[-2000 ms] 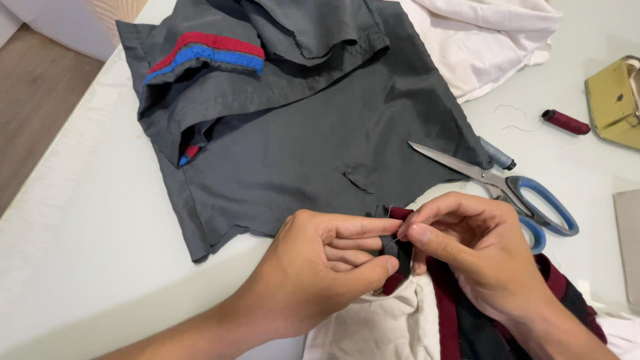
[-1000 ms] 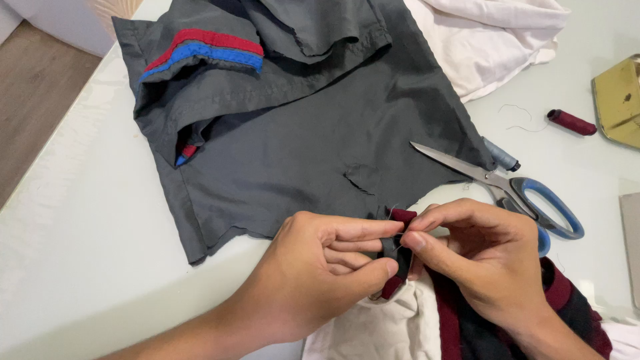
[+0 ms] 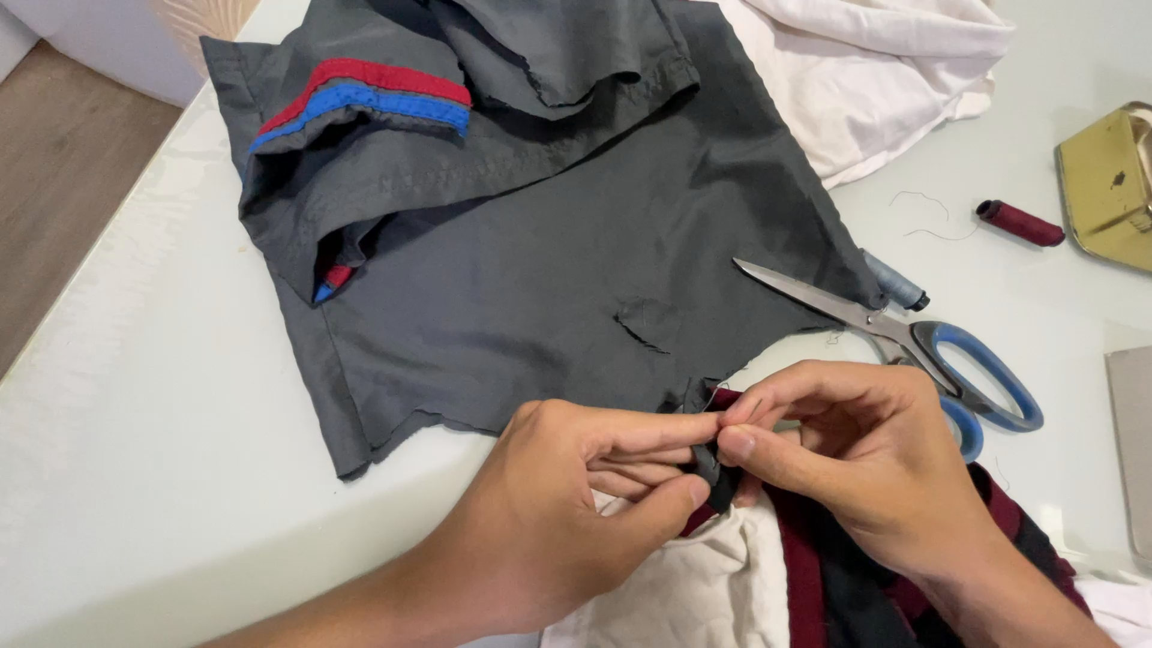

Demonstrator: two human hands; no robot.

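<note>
A fold of dark fabric (image 3: pixel 706 463), part of a maroon and black striped cloth (image 3: pixel 819 576) joined to cream fabric (image 3: pixel 702 585), is held by my left hand (image 3: pixel 585 504) between thumb and fingers. Thumb and forefinger of my right hand (image 3: pixel 846 450) pinch what looks like a thin sewing needle (image 3: pixel 758 408) at that fold, touching the left fingertip; much of the needle is hidden. Beyond both hands lies a dark grey garment piece (image 3: pixel 540 270) with a red and blue stripe (image 3: pixel 378 94) and a small slit. Blue-handled scissors (image 3: pixel 864 319) rest partly on its right edge, blades nearly together.
A grey-blue thread spool (image 3: pixel 895 281) touches the grey cloth near the scissors. Farther right are a maroon thread spool (image 3: pixel 1020 223) with loose thread and a yellowish metal tin (image 3: pixel 1107 193). White fabric (image 3: pixel 864 81) lies behind. A flat grey object (image 3: pixel 1132 441) sits at the right edge.
My right fingertips have shifted slightly against the left forefinger, and a thin needle-like end now shows above them. The left hand keeps its hold; the cloths and scissors lie as before.
</note>
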